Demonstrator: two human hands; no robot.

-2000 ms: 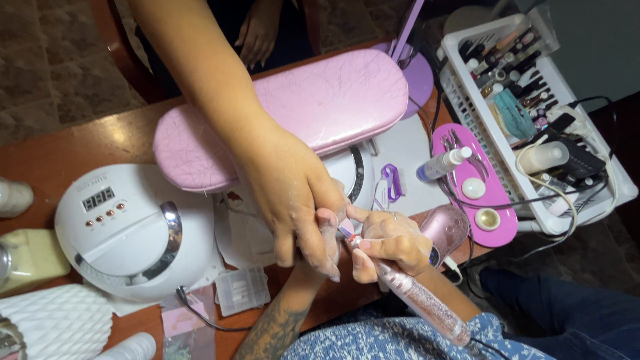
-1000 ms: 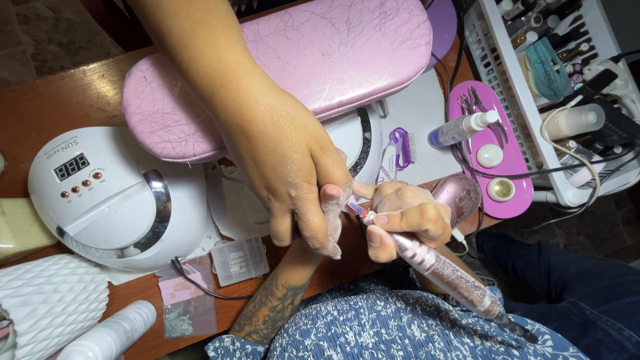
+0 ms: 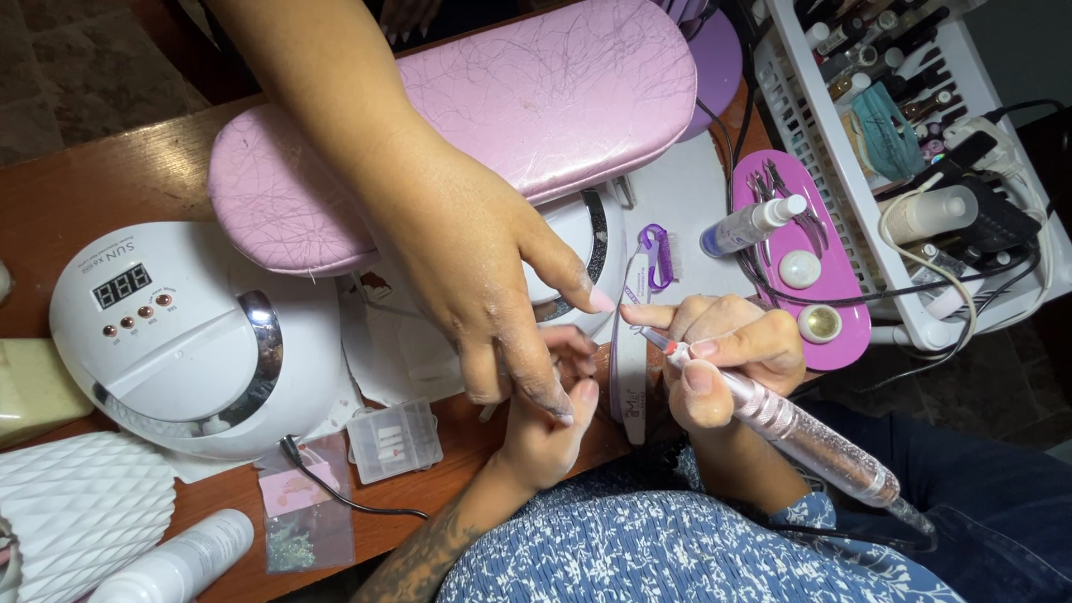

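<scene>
My left hand (image 3: 540, 431), below a tattooed forearm, has its fingers curled and its thumb apart. Another person's hand (image 3: 469, 251) reaches across from the top, some fingertips lying over my left palm. White dust coats its skin. My right hand (image 3: 729, 360) holds a glittery pink electric nail drill handpiece (image 3: 804, 444), its bit pointing up and left. One finger of my right hand points at the other person's pink-tipped nail (image 3: 600, 301), very near or touching. Between the hands lies a white nail file (image 3: 630, 360), with a purple-handled nail brush (image 3: 660, 258) above it.
A pink padded armrest (image 3: 553, 92) spans the table behind. White nail lamp (image 3: 201, 335), clear box (image 3: 395, 440) and plastic sachet (image 3: 308, 511) are left. To the right are a pink tray (image 3: 837, 293) with nippers and jars, a spray bottle (image 3: 749, 226), cables and a white basket (image 3: 871, 243) of bottles.
The drill's bit has moved away from the other person's fingers. That person's hand and my left hand are less tightly together, and a finger of my right hand now stretches toward the nail.
</scene>
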